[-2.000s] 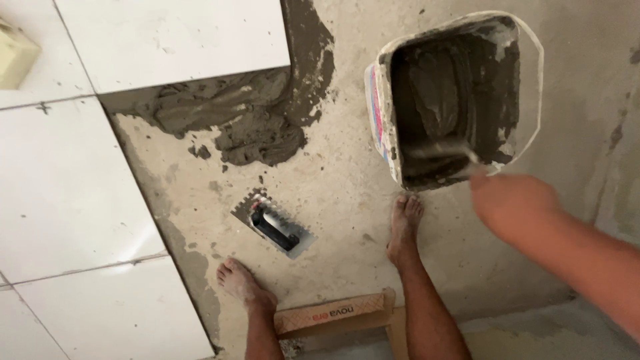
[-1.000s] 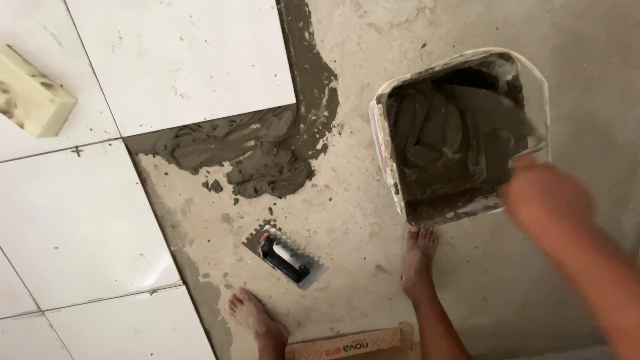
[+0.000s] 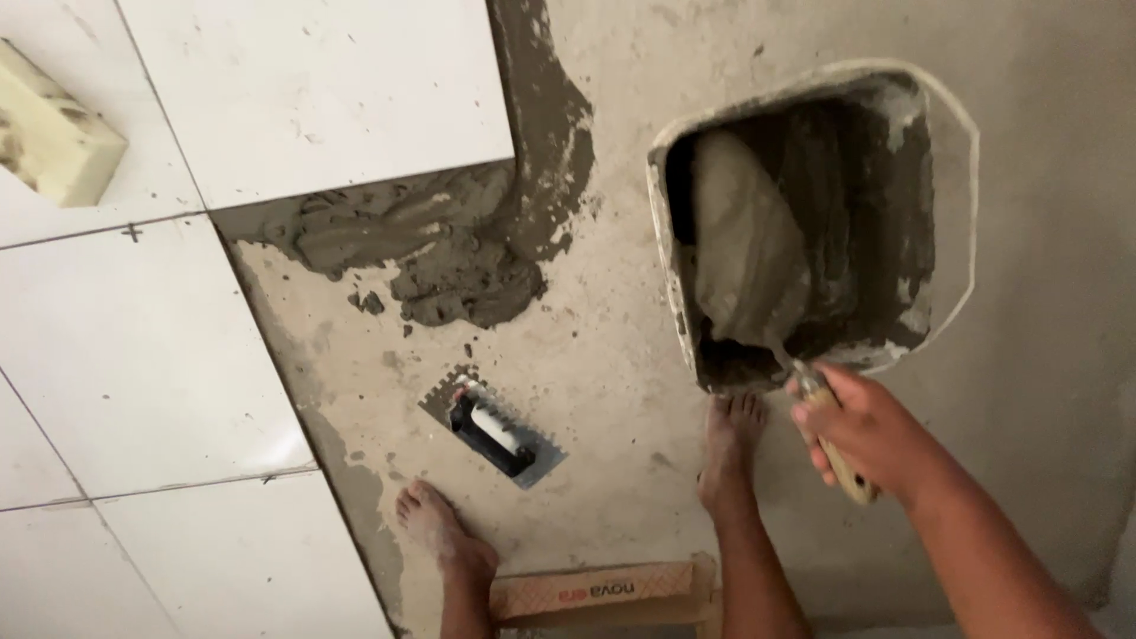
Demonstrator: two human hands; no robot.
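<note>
My right hand [image 3: 865, 435] grips the wooden handle of a pointing trowel [image 3: 750, 240]. Its blade, heaped with grey mortar, is inside a squarish plastic bucket [image 3: 661, 231] with mortar-smeared walls. A pale wire-like handle loops out at the bucket's right side. On the bare floor to the left lies a notched trowel [image 3: 493, 430] with a black handle, its plate flat on the ground. Above it, a lump of wet mortar [image 3: 470, 280] spreads along the edge of a white floor tile [image 3: 328, 89]. My left hand is outside the view.
More white tiles [image 3: 160, 355] cover the floor at left, with a yellowish sponge-like block [image 3: 62, 133] on them. My bare feet [image 3: 732, 444] stand below the bucket and near the notched trowel. Between my legs lies a cardboard box [image 3: 603, 593] bearing print.
The trowel blade has moved from the bucket's right side to its left side and now bears a large heap of mortar. My right hand is still on the handle.
</note>
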